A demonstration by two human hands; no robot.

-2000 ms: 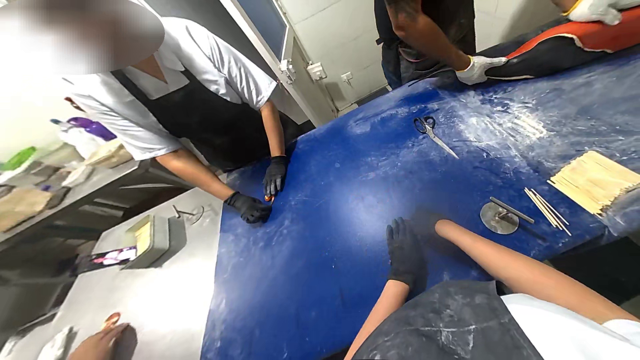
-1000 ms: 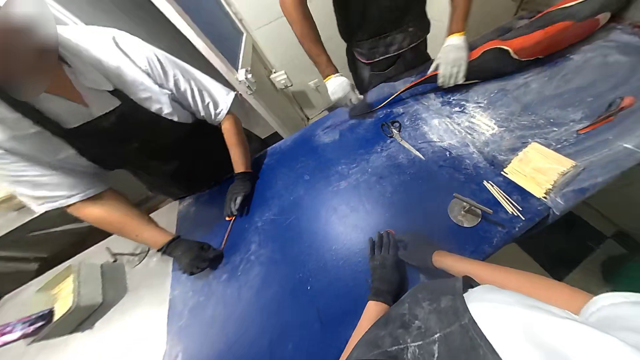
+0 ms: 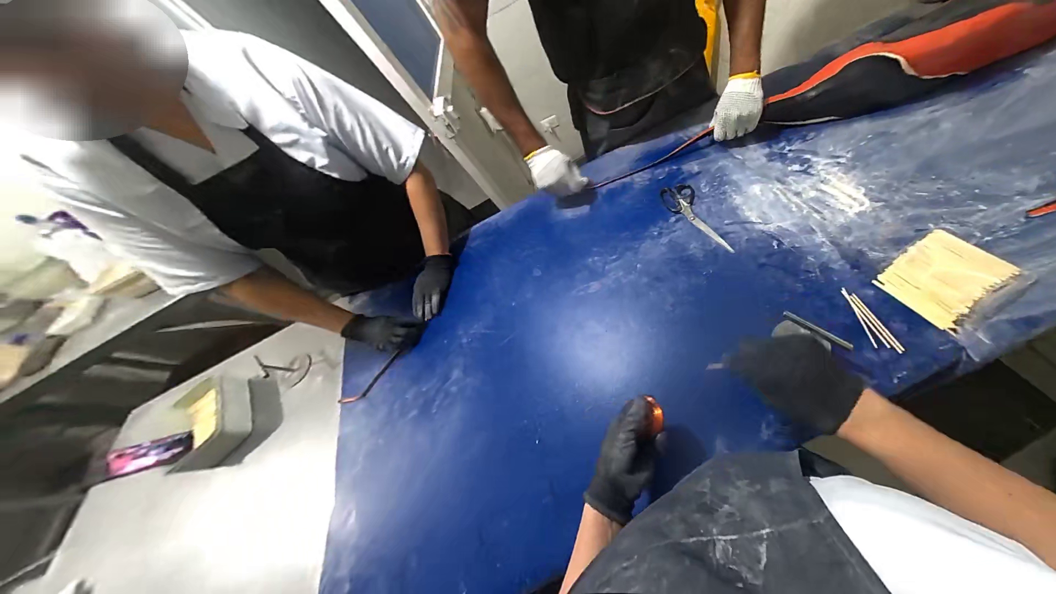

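Note:
My left hand, in a black glove, is closed around a small orange-red piece whose rounded end sticks out past the fingers, just above the blue table. To the right, my right hand, also black-gloved and blurred, is over the table beside a metal rod and a round metal disc. A short, thin reddish bit shows at its fingertips; whether the fingers grip it is unclear.
Scissors, thin sticks and a stack of flat wooden sticks lie rightward. A white-gloved co-worker holds a thin strip from a large orange-black mass. Another, black-gloved, works a dark strip at left, near a grey box.
My hands have come apart: the right has moved right, near the metal disc. An orange-red piece now shows plainly in my left hand. The left co-worker's strip extends toward the table's left edge.

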